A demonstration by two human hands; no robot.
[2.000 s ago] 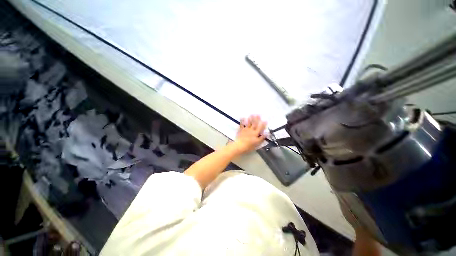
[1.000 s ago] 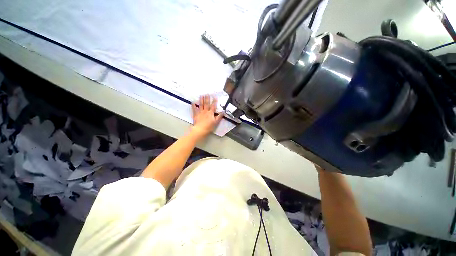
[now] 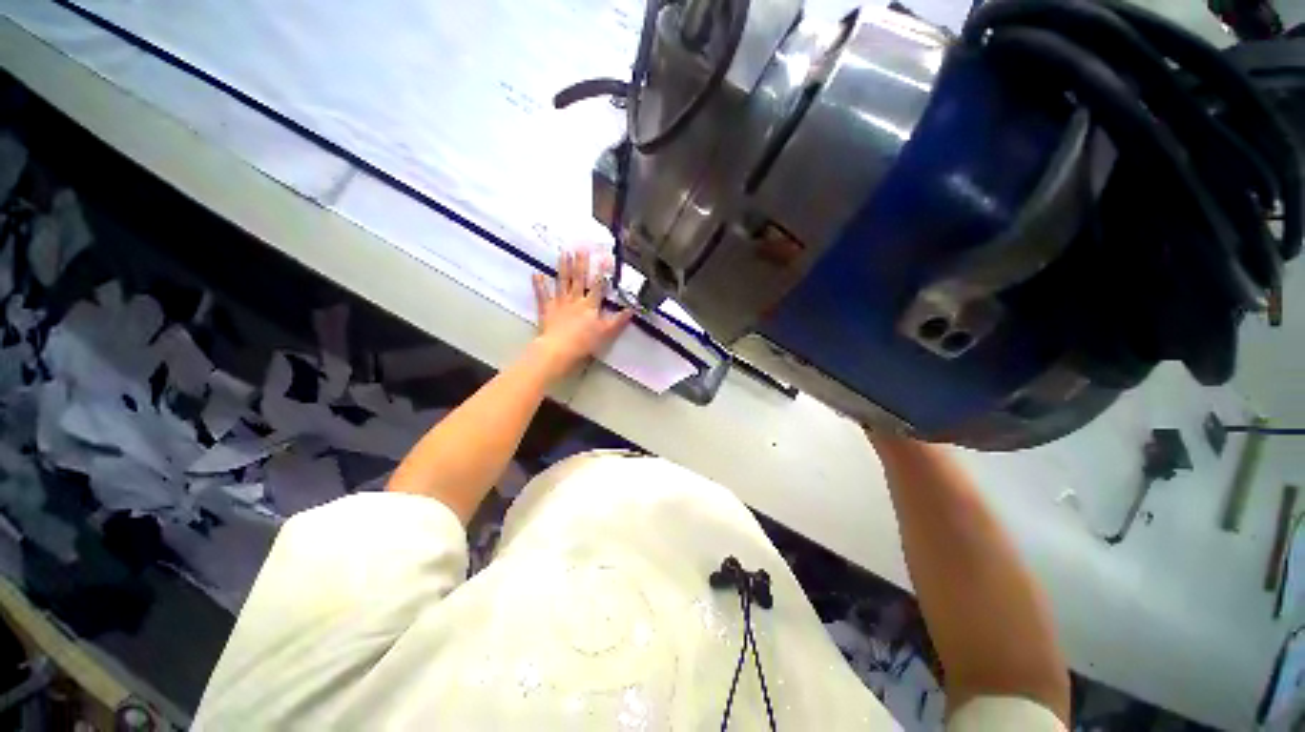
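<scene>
The blue and silver cutting machine (image 3: pixel 873 215) stands at the near edge of the fabric lay, its motor large at the upper right. White marker paper (image 3: pixel 429 86) covers the lay, whose dark edge runs diagonally. My left hand (image 3: pixel 575 309) lies flat, fingers spread, on the lay's near edge just left of the blade area. A narrow paper-topped strip (image 3: pixel 651 365) lies beside the cut, partly over the base plate (image 3: pixel 701 383). My right forearm reaches under the motor; the right hand is hidden behind it.
A dark cloth clamp (image 3: pixel 1162 455) and greenish-yellow sticks (image 3: pixel 1244 483) lie on the pale table (image 3: pixel 816 479) at right. White and dark scraps (image 3: pixel 186 379) heap on the floor at left. Black cable (image 3: pixel 1145 43) is coiled on the machine.
The view has shifted right. The machine has moved along the near edge into the lay, and its base plate is now mostly covered. My left hand stays flat beside the cut.
</scene>
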